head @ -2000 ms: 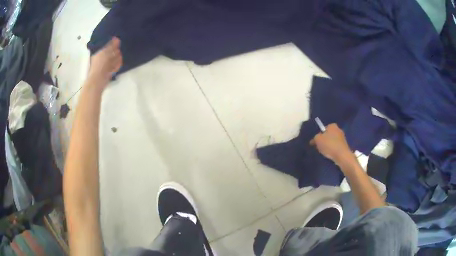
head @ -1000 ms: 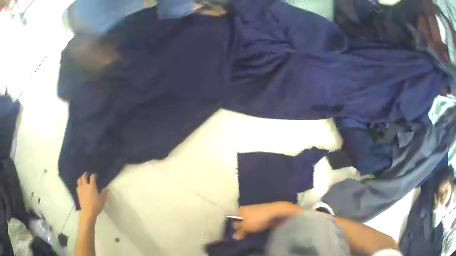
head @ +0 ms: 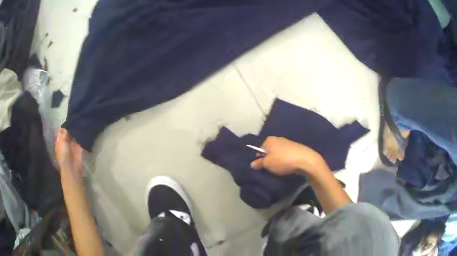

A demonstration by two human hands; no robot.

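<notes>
A large navy fabric [head: 175, 55] is spread over the pale floor across the top of the view. My left hand [head: 68, 147] grips its lower left corner. My right hand [head: 280, 156] is closed around the scissors [head: 256, 149]; only a short silver tip shows beyond the fist, the handles are hidden. A smaller navy piece [head: 305, 127] with an irregular outline lies under and around my right hand, apart from the large fabric.
Another person's sandalled foot [head: 393, 145] and blue trouser leg [head: 423, 107] are at the right. A grey fabric length [head: 378, 195] lies below them. Dark fabric [head: 30, 155] is heaped at the left. A small scrap [head: 57, 98] lies nearby. My shoe [head: 168, 200] is below.
The large navy fabric's left part has been spread down toward me, its corner in my left hand. My right hand with the scissors is now over the small piece. Another person's foot now shows at right.
</notes>
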